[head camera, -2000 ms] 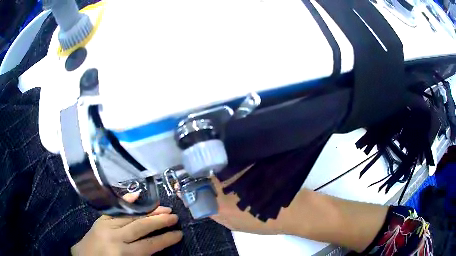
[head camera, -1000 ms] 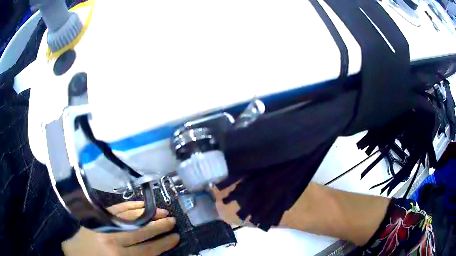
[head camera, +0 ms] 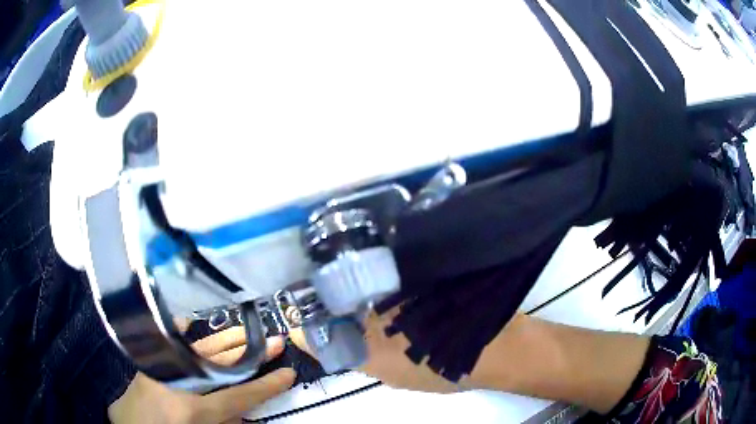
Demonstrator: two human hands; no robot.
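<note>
The white lockstitch machine head (head camera: pixel 348 99) fills the middle. My left hand (head camera: pixel 207 381) lies at the lower left, its fingers beside the needle area and partly behind the curved metal guard (head camera: pixel 137 315). My right hand (head camera: pixel 377 352) reaches in from the right behind the grey-blue cylinder (head camera: pixel 336 344) and the black strips; its fingertips are mostly hidden. A small piece of dark cloth (head camera: pixel 305 366) shows between the hands by the needle. More dark cloth (head camera: pixel 37 273) lies at the left. Whether either hand grips the cloth cannot be told.
A bundle of black fringed strips (head camera: pixel 646 124) hangs around the machine arm. The pale tension dial (head camera: pixel 358 280) sits above the cylinder. A grey post (head camera: pixel 116 45) with a yellow ring stands on the head. The white table (head camera: pixel 580 265) shows at the right, with blue things beyond its edge.
The dark cloth edge seen below the cylinder a second ago has drawn back toward the needle, baring white table and a thin dark line. My left fingers have shifted slightly. My right arm stays about where it was.
</note>
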